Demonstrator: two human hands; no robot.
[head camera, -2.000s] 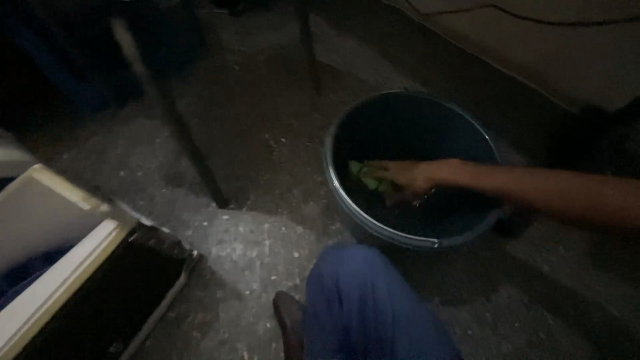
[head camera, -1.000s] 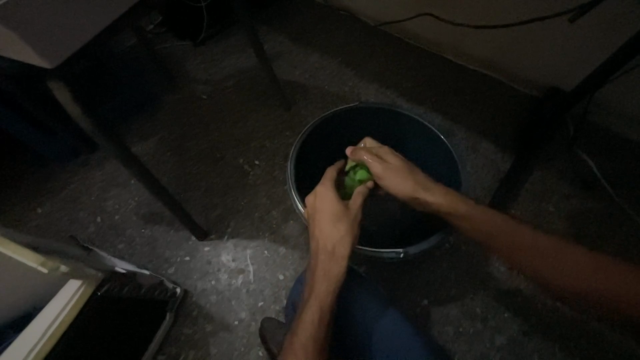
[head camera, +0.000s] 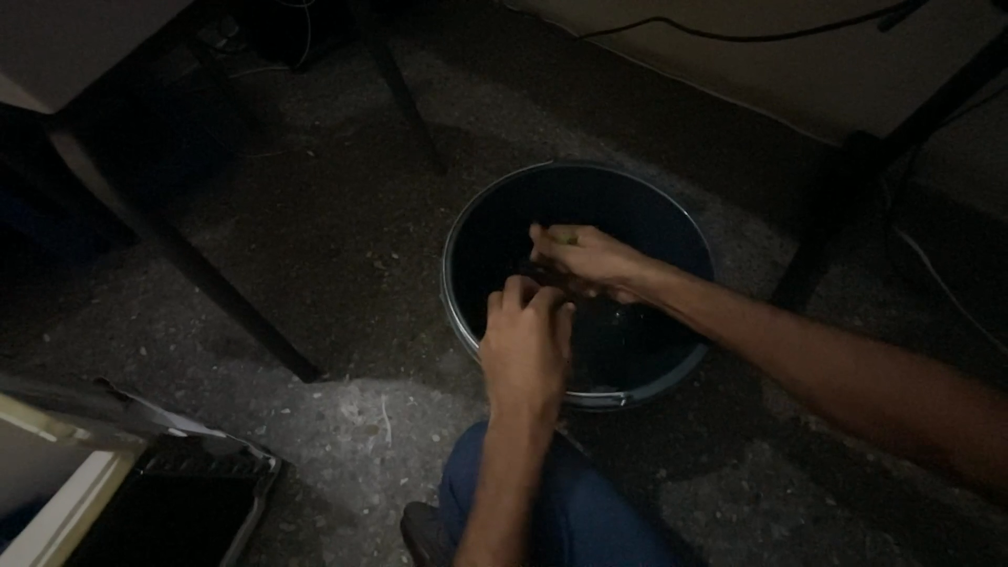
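A round, dark blue-green bucket (head camera: 665, 386) with a shiny rim stands on the speckled floor. My left hand (head camera: 526, 327) is over its near left part, back upward and fingers bent down; whether anything lies under them cannot be told. Farther in, my right hand (head camera: 587, 256) reaches over the bucket's middle with its fingers curled. Its palm side is partly hidden, and a faint greenish patch shows near its knuckles. Small glints show in the dark inside of the bucket. The two hands are close together, and the picture is dim and blurred.
Thin dark table legs (head camera: 205, 276) stand at the left under a tabletop (head camera: 87, 39). A black tray-like thing (head camera: 165, 504) lies at the lower left. Cables (head camera: 709, 33) hang along the wall. A dark slanted post (head camera: 874, 181) is at the right. My knee (head camera: 567, 496) is beside the bucket.
One second ago both hands met around a bright green thing over the bucket; now they are apart and it is not plainly visible. Two seconds ago only the right hand was in view, at the green thing.
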